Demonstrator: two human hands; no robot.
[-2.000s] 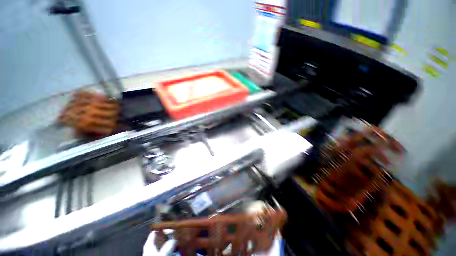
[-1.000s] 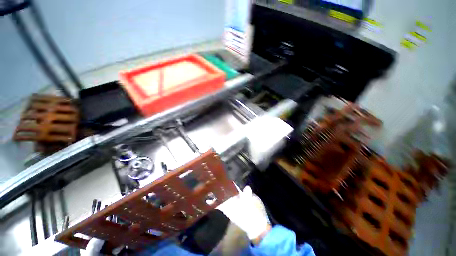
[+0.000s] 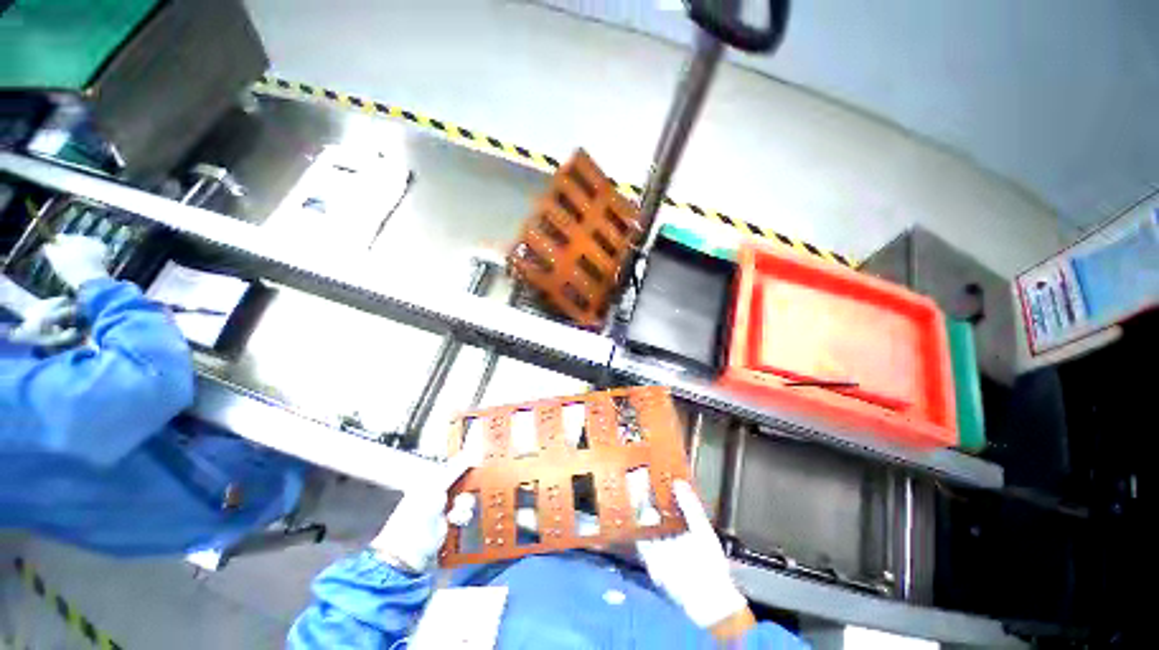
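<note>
An orange-brown solder pallet [image 3: 569,531] with two rows of rectangular cutouts is held roughly level in front of my body, at the near side of the conveyor. My left hand [image 3: 426,518], in a white glove, grips its left end. My right hand [image 3: 690,568], also in a white glove, holds its right end near the lower corner. The pallet's far edge overlaps the view of the conveyor rails [image 3: 508,333]; whether it touches them I cannot tell.
Beyond the far rail stand a pile of orange-brown pallets [image 3: 578,241], a black tray [image 3: 683,302] and a red-orange tray [image 3: 849,340]. Another person's blue sleeve [image 3: 134,353] and gloved hands are over the conveyor at the left. A dark machine [image 3: 1080,495] is at the right.
The view has swung left, bringing the other worker into sight and the heaped pallets at the right out of it. The held pallet now lies flatter and more face-up between both hands.
</note>
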